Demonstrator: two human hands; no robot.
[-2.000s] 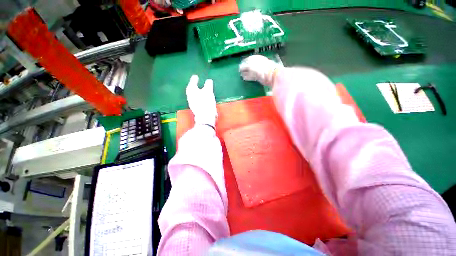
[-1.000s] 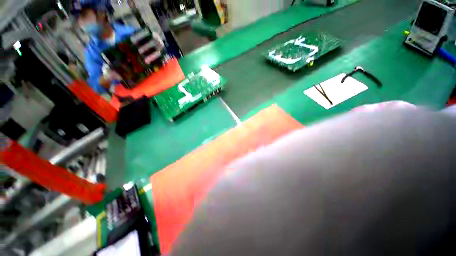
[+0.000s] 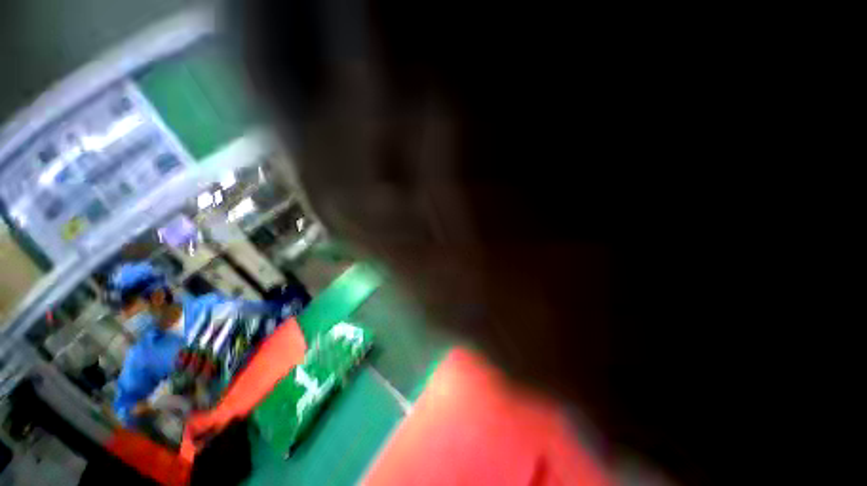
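Note:
A green circuit board [image 3: 311,384] with a broad white track lies on the green bench, seen at the lower left of centre. The red-orange mat [image 3: 466,427] shows at the bottom, partly covered. A large dark, blurred shape very close to the camera hides the centre and right of the picture; I cannot tell what it is. Neither my left hand nor my right hand can be made out.
A person in blue [image 3: 152,351] with cap and mask is at the left, behind a board with pale bars and another red-orange sheet [image 3: 257,370]. A black block [image 3: 223,454] sits beside the green board. A notice board [image 3: 90,176] hangs upper left.
The view has swung up and tilted. The pale shape near the camera is replaced by a larger dark one. The second board, dotted card and calculator have left the visible picture.

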